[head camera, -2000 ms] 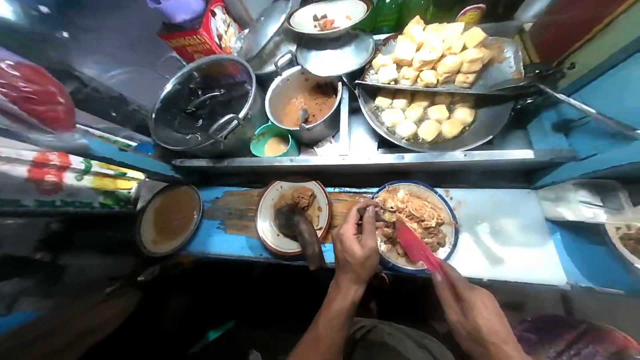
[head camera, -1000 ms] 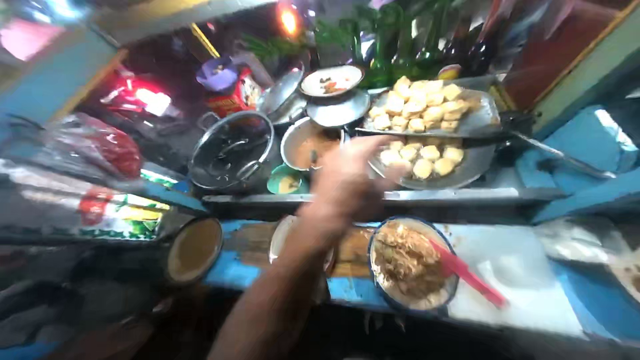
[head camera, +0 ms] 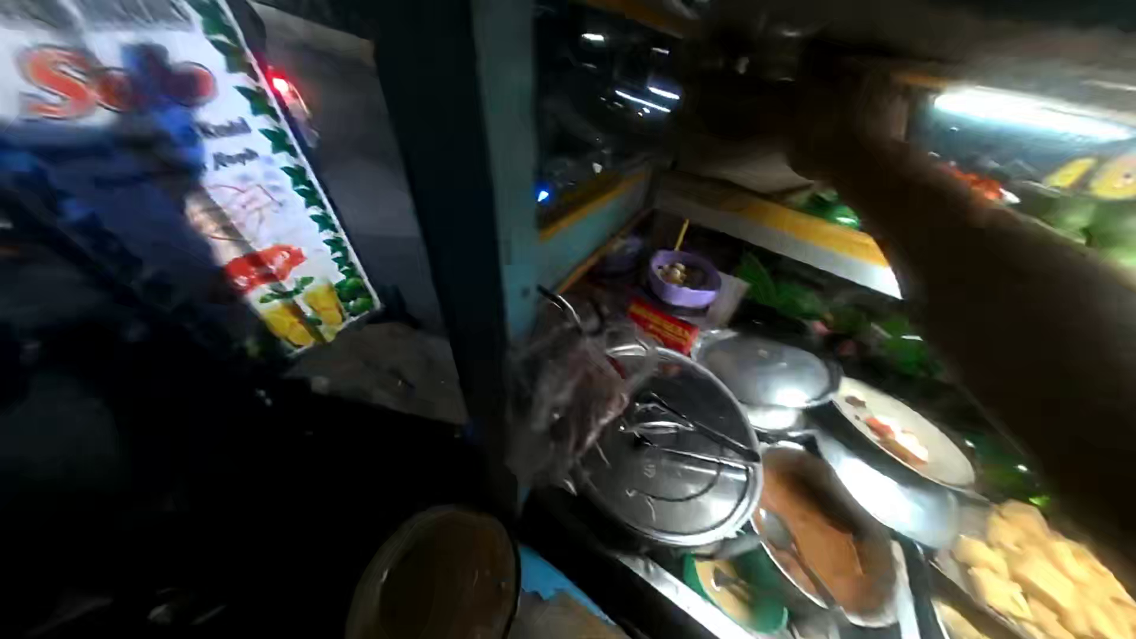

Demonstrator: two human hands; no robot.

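In the head view, a raised forearm, apparently my right, crosses from the right edge toward the upper middle. At its end my right hand (head camera: pixel 768 102) is dark and blurred; its fingers and anything in them cannot be made out. My left hand is out of view. Below the arm stand a large lidded metal pot (head camera: pixel 670 453) with tongs (head camera: pixel 692 430) on its lid, a pot of orange-brown sauce (head camera: pixel 821 532) with a ladle, and a cream plate (head camera: pixel 905 430) with bits of food. Fried tofu pieces (head camera: pixel 1038 568) are heaped at the lower right.
A blue post (head camera: pixel 501 169) rises left of the pots, with a clear plastic bag (head camera: pixel 568 399) beside it. A purple bowl (head camera: pixel 683 280) stands behind. A green cup (head camera: pixel 737 590) and a round bowl (head camera: pixel 435 577) are near the front. A printed banner (head camera: pixel 266 204) hangs at left.
The view has swung far left and up. Two seconds ago both hands were over a bowl of shredded food with a red-handled tool; one second ago that tool lay in the bowl and one arm reached forward.
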